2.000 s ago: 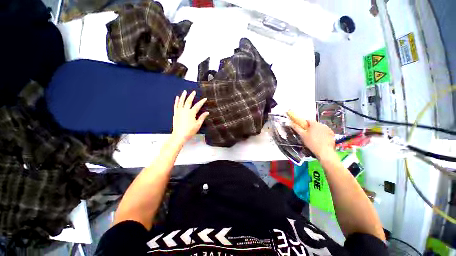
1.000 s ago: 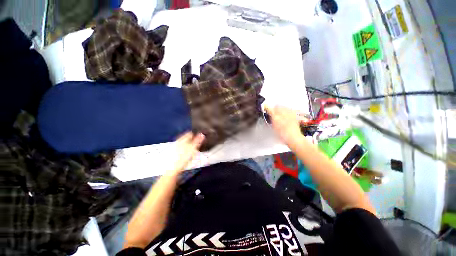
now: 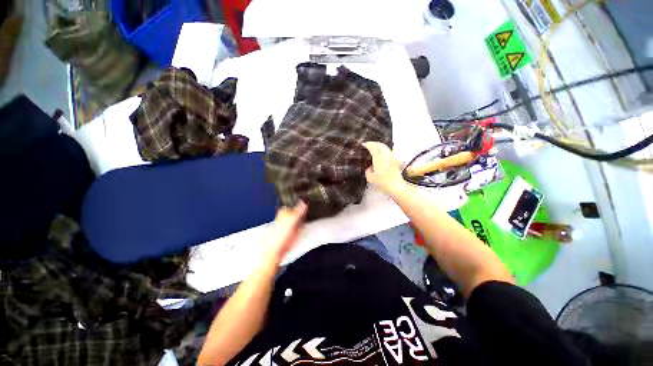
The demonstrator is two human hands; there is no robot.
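Observation:
A brown plaid garment piece [image 3: 326, 136] lies over the right part of the navy padded board [image 3: 179, 204]. My left hand [image 3: 288, 223] is at the garment's near left edge, blurred; its grip cannot be made out. My right hand [image 3: 383, 166] is at the garment's right edge, with its fingers closed on the cloth. The steam iron [image 3: 445, 164] with a tan handle rests at the table's right edge, out of my hands.
A crumpled plaid bundle [image 3: 182, 118] lies behind the board. A plaid garment pile [image 3: 71, 307] is at lower left, with a black heap [image 3: 39, 171] above. A clear plastic box [image 3: 340, 48] is at the far side. The iron's hose [image 3: 573, 146] runs right. A phone [image 3: 525, 209] lies on green material.
My right hand has let go of the iron and moved left onto the garment. The garment has shifted and spread differently on the board. The camera view has also turned.

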